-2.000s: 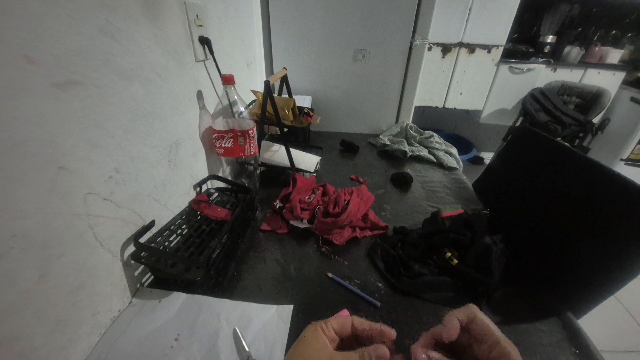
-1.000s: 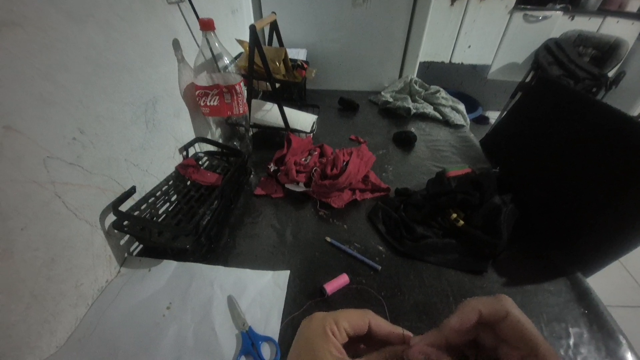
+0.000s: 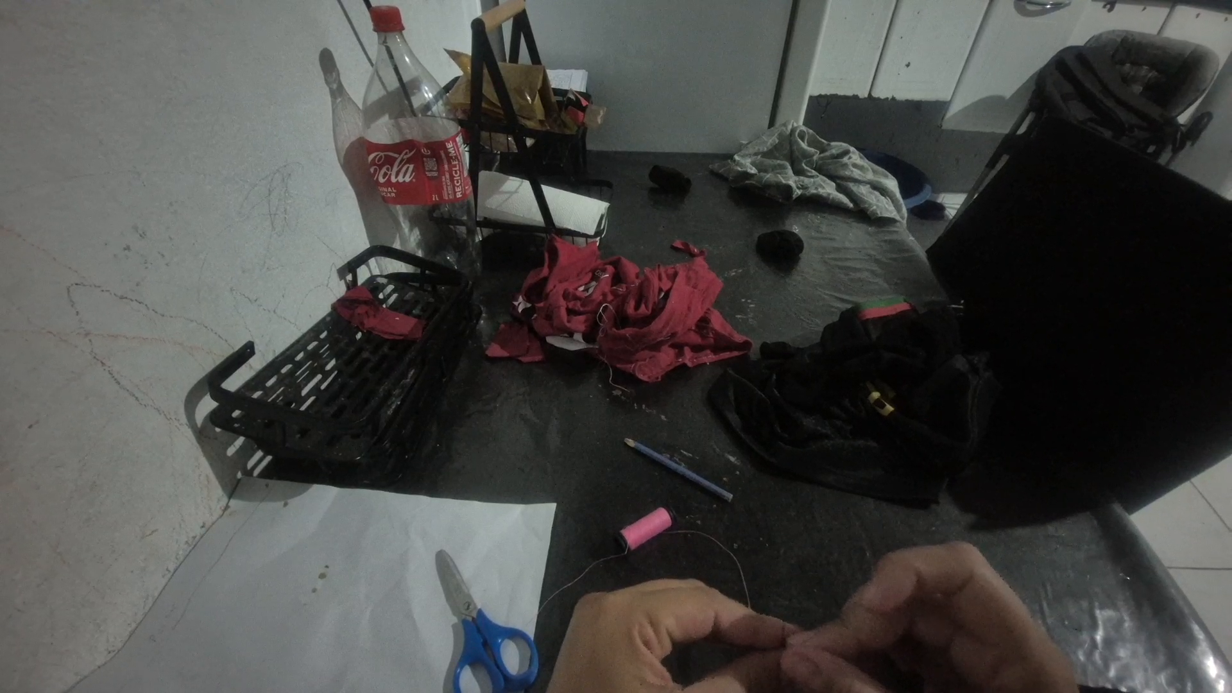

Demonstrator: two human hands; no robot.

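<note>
My left hand (image 3: 674, 635) and my right hand (image 3: 938, 626) meet at the bottom of the view, thumbs and fingertips pinched together. A thin thread runs from near a pink thread spool (image 3: 645, 528) to the fingertips; whatever else is between them is too small to tell. The spool lies on its side just beyond my left hand. Left of that hand, blue-handled scissors (image 3: 489, 643) rest partly on a white paper sheet (image 3: 366, 568). A blue pencil (image 3: 678, 469) lies beyond the spool.
Crumpled red cloth (image 3: 645, 308) lies mid-table, with a black fabric bundle (image 3: 866, 414) to its right. A black metal rack (image 3: 337, 375) bearing a red scrap stands by the wall, near a plastic bottle (image 3: 414, 164) and a tiered stand (image 3: 505, 125). A black chair back (image 3: 1088, 318) borders the right.
The view has tipped downward, bringing more of the scissors into sight. The pink spool lies on the table now and one second ago; two seconds ago only something pink showed at my left hand.
</note>
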